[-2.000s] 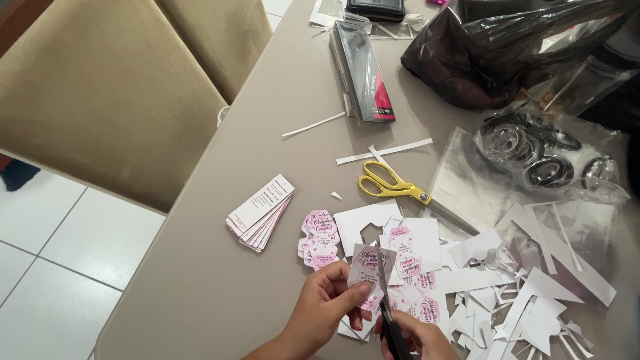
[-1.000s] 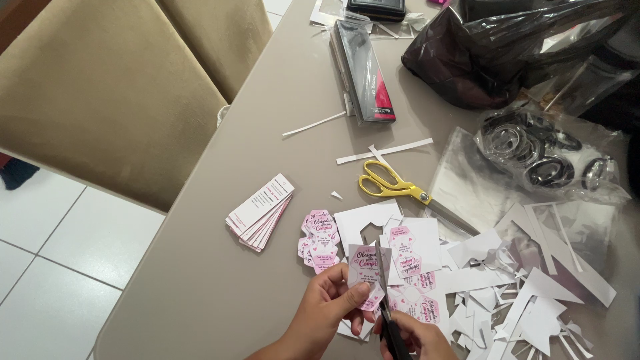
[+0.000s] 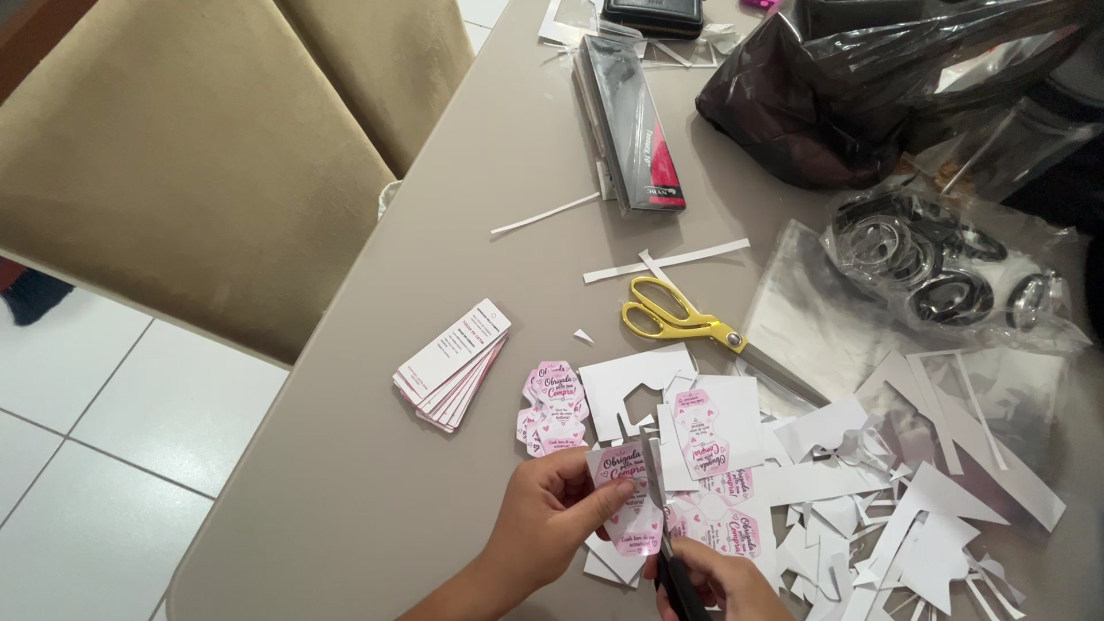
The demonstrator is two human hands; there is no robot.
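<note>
My left hand [image 3: 552, 517] pinches a pink and white printed card [image 3: 628, 504] between thumb and fingers. Black-handled scissors [image 3: 677, 582] are in my right hand [image 3: 720, 578], their blades upright along the card's right edge. Cut pink tags [image 3: 554, 410] lie overlapping just beyond my left hand. Printed sheets [image 3: 746, 431], some with pink designs, rest beside and partly under the scissors. A white sheet [image 3: 634, 371] with a cut-out hole lies behind the card. Farther up, yellow-handled scissors [image 3: 690, 323] lie with their blades pointing down and right.
White paper scraps [image 3: 871, 517] are heaped at the right. A fanned stack of narrow tags [image 3: 453, 366] lies left of centre. Beyond are a clear-topped box [image 3: 630, 129], a black plastic bag [image 3: 802, 103] and a clear bag of black rings [image 3: 940, 267]. Beige chairs [image 3: 190, 155] stand along the table edge.
The card in my left hand has tilted and shifted slightly, and the scissor blades now stand along its right edge. The other things on the table have not moved.
</note>
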